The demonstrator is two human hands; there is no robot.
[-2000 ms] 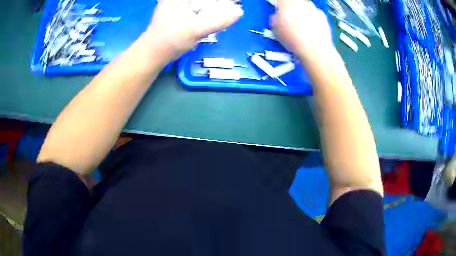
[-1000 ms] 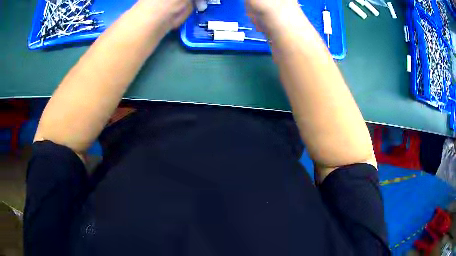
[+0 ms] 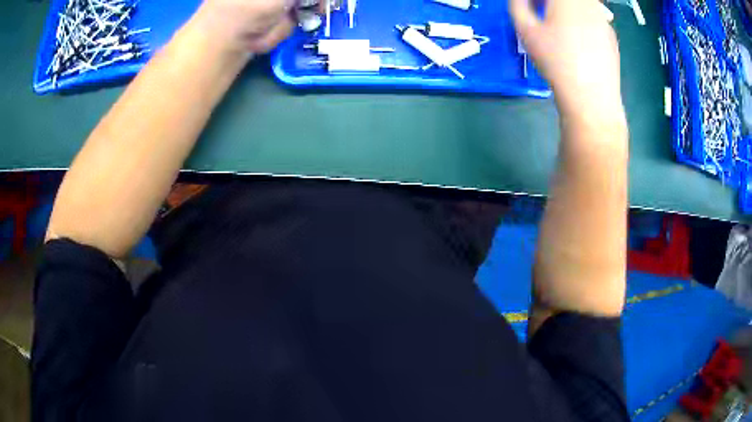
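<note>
My left hand (image 3: 262, 21) is at the top edge, partly cut off, over the near-left part of the right-hand parts tray (image 3: 396, 84). Its fingers are around leaded cores (image 3: 328, 16) whose thin wires point down. My right hand (image 3: 548, 23) is over the tray's right side, partly cut off by the top edge; whether it holds anything is unclear. Several sleeved parts (image 3: 350, 62) lie in the tray, two side by side at left and a few crossed at centre. The left-hand parts tray (image 3: 107, 76) holds a tangled heap of leaded cores (image 3: 95, 37).
Blue side trays (image 3: 705, 91) full of silvery leaded parts stand at the right edge. A few white sleeves (image 3: 668, 100) lie on the green bench near them. The bench's front edge crosses below the trays. Red stools (image 3: 668, 247) stand on the blue floor.
My right hand has moved from the tray's middle to its right side, uncovering the crossed sleeved parts. My left hand stays near the tray's left end, with wires now showing beside it.
</note>
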